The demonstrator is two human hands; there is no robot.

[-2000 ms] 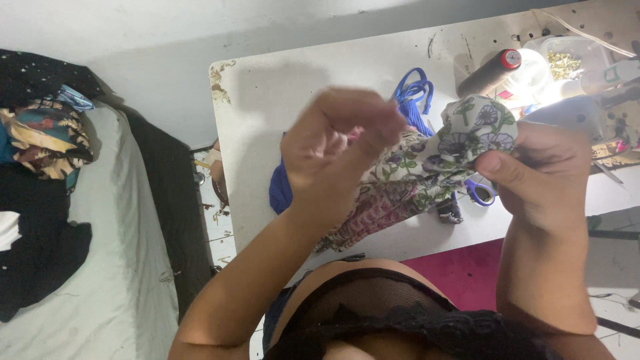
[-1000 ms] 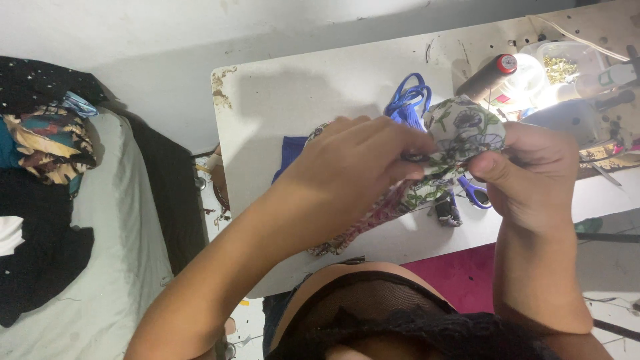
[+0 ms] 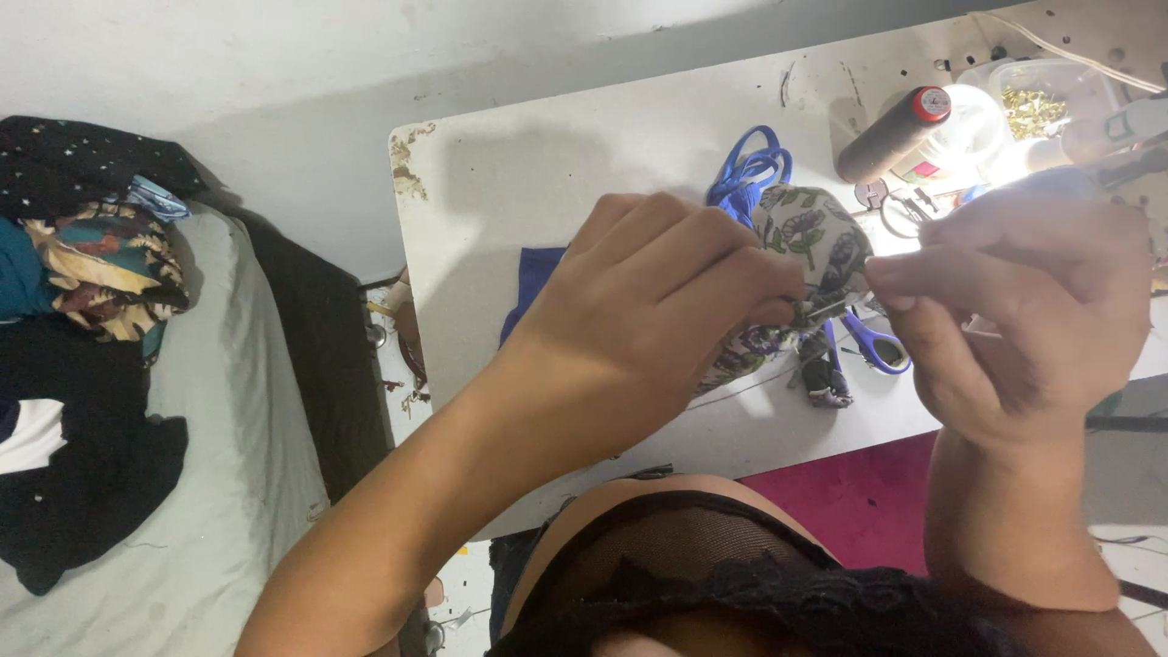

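Note:
Floral printed fabric (image 3: 808,233), white with purple flowers and green leaves, is bunched between my hands above the white table. My left hand (image 3: 671,283) is closed on its gathered part, fingers bent over the cloth. At the right edge of the fabric, my right hand (image 3: 1013,301) has its thumb and forefinger pinched together; a thin light strand or pin seems to lie near the fingertips, too small to name. Blue cord (image 3: 750,173) lies coiled behind the cloth. Blue fabric (image 3: 534,283) shows behind my left forearm.
Blue-handled scissors (image 3: 876,342) and a small dark object (image 3: 824,370) lie below the fabric. A dark thread cone (image 3: 894,135) with a red end lies beside a tub of small gold-coloured pieces (image 3: 1036,111). A cloth-covered surface (image 3: 228,365) with piled clothes (image 3: 114,265) is at the left.
My left hand, raised apart from the fabric two seconds ago, now closes on it. My right hand, which held the fabric's right side, has shifted right, its fingertips at the edge.

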